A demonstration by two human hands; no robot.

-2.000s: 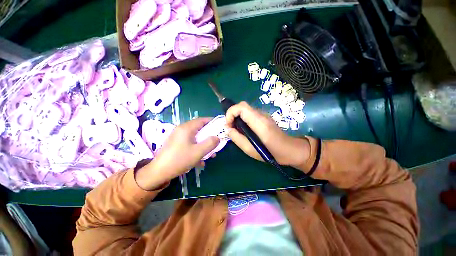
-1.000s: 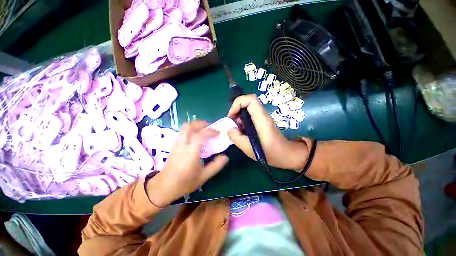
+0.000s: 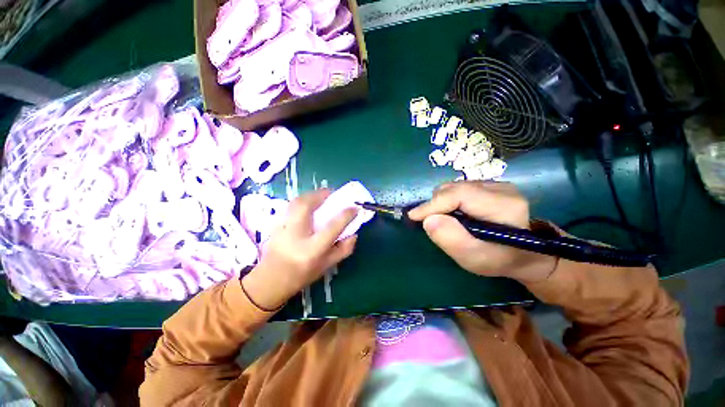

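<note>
My left hand (image 3: 298,246) holds a pale pink plastic housing (image 3: 347,201) between thumb and fingers above the bench. My right hand (image 3: 481,226) grips a black soldering iron (image 3: 517,234) like a pen. The iron points left, and its thin metal tip is at the right end of the housing. Glare hides the detail on the housing's surface, and whether the tip touches it is hard to tell. A pile of small whitish-yellow inserts (image 3: 463,149) lies beyond my right hand.
A bulging clear bag of pink housings (image 3: 103,191) lies left. An open cardboard box (image 3: 282,114) of housings stands at the top. A black fan (image 3: 501,103) and cords are at the right. Clear strips (image 3: 328,284) lie near my left hand. Part of another person shows at bottom left.
The iron has swung from pointing up and away to pointing left, its tip now at the housing. My right hand has let go of the housing. My left hand has closed around it.
</note>
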